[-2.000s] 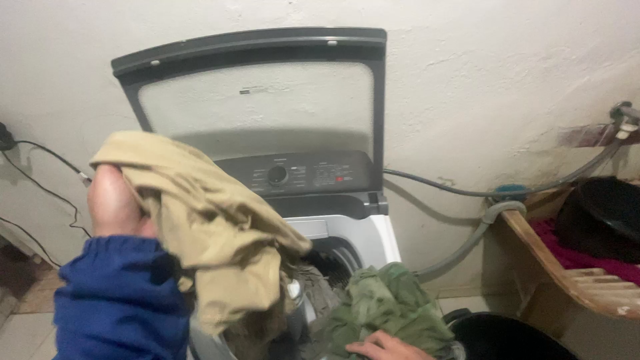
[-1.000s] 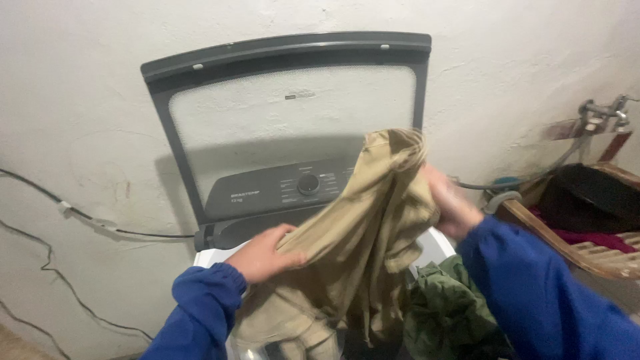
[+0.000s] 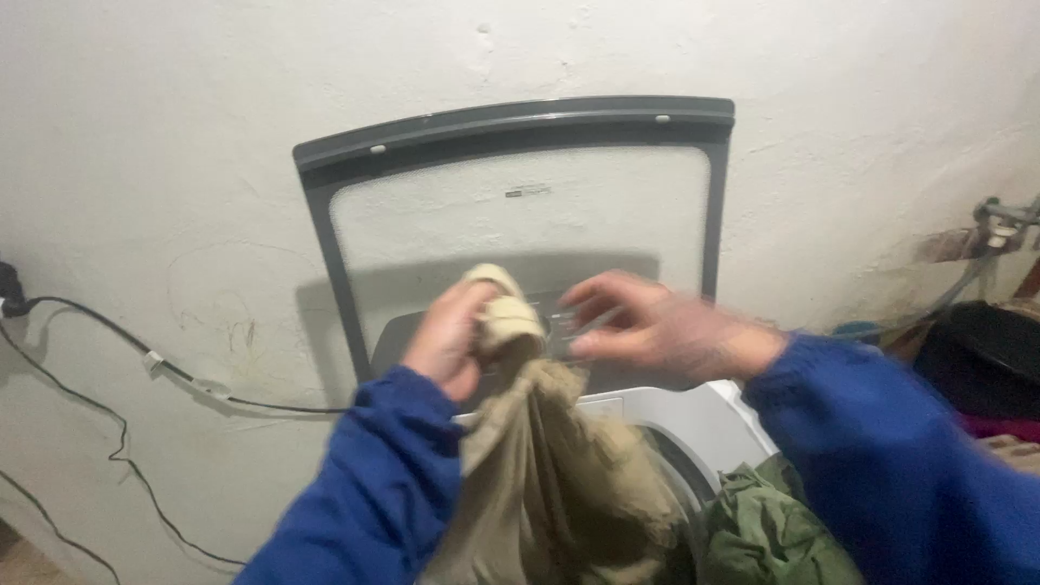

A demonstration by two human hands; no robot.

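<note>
My left hand (image 3: 455,337) grips the bunched upper end of a khaki cloth garment (image 3: 561,479), which hangs down over the opening of a top-loading washing machine (image 3: 707,414). Just right of the bunched end, my right hand (image 3: 650,329) is blurred, its fingers apart and nothing between them. The machine's lid (image 3: 520,122), a dark frame around a clear pane, stands raised against the wall. A green cloth garment (image 3: 768,528) lies at the right side of the opening. The garment and my hands hide much of the control panel and the tub.
Black cables (image 3: 114,337) run along the wall at the left. At the right are a tap (image 3: 1003,219) with a hose and a black basin (image 3: 983,349), with dark pink cloth (image 3: 1003,426) below it. The white wall (image 3: 520,49) rises behind the machine.
The khaki garment, spread between both hands a second ago, now hangs from my left hand. My right hand has let go of it. The view has shifted.
</note>
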